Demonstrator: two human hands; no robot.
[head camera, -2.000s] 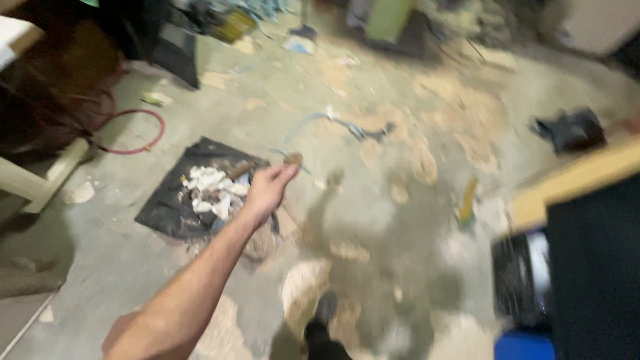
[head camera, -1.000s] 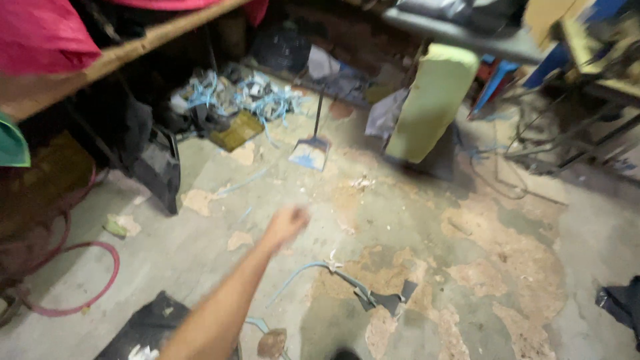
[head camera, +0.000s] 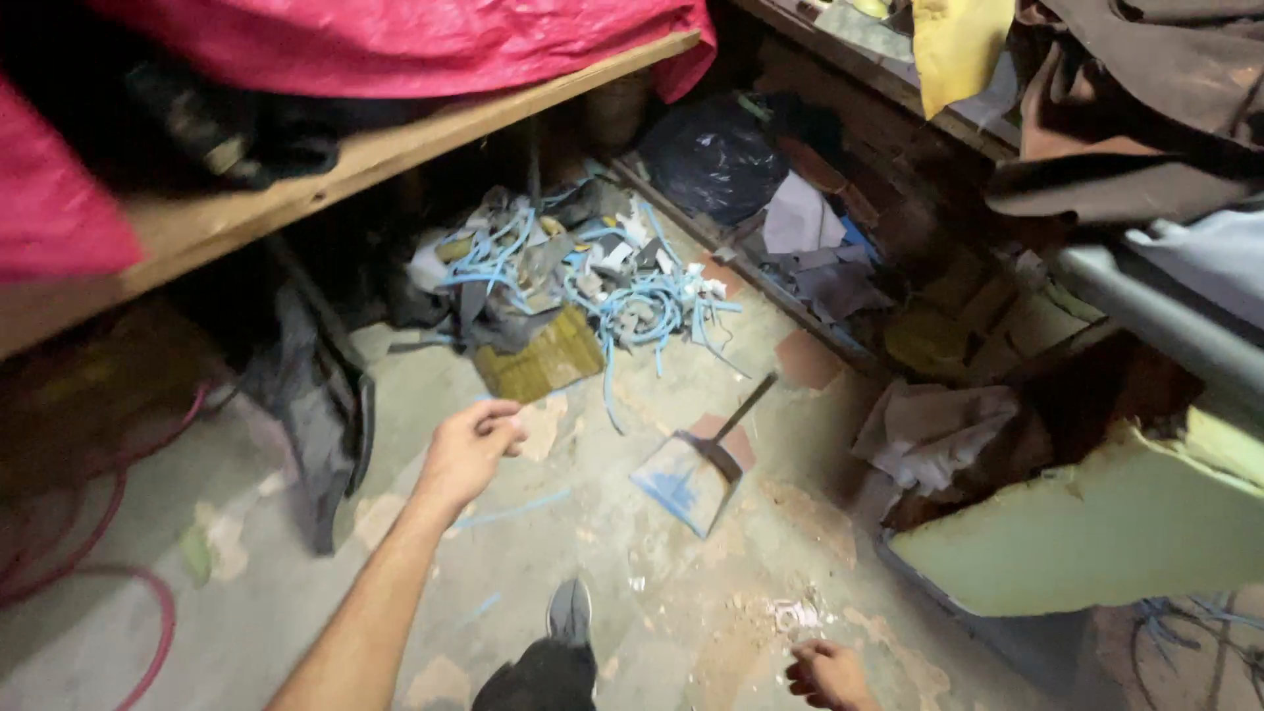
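My left hand (head camera: 474, 444) reaches out above the floor, its fingers loosely curled and nothing visible in them. Beyond it lies a heap of blue strips and grey scraps (head camera: 642, 306), with a brownish-yellow sheet (head camera: 543, 355) at its near edge. A dustpan (head camera: 691, 484) with a dark upright handle rests on the floor to the right of this hand. At the bottom edge, my right hand (head camera: 828, 676) is partly in view, fingers bent and apart, with no object seen in it. Small white debris (head camera: 795, 614) lies on the floor just past it.
A wooden shelf edge (head camera: 425, 148) with pink sheeting (head camera: 415, 44) spans the upper left. Below are a black folded item (head camera: 316, 415) and a red hose (head camera: 163, 612). A black plastic bag (head camera: 716, 158) sits at the back. A pale green foam-like block (head camera: 1076, 543) stands at right.
My left hand has left the black sheet with white debris that it was beside two seconds ago. My right hand has come into view. The view has moved closer to the scrap heap and dustpan.
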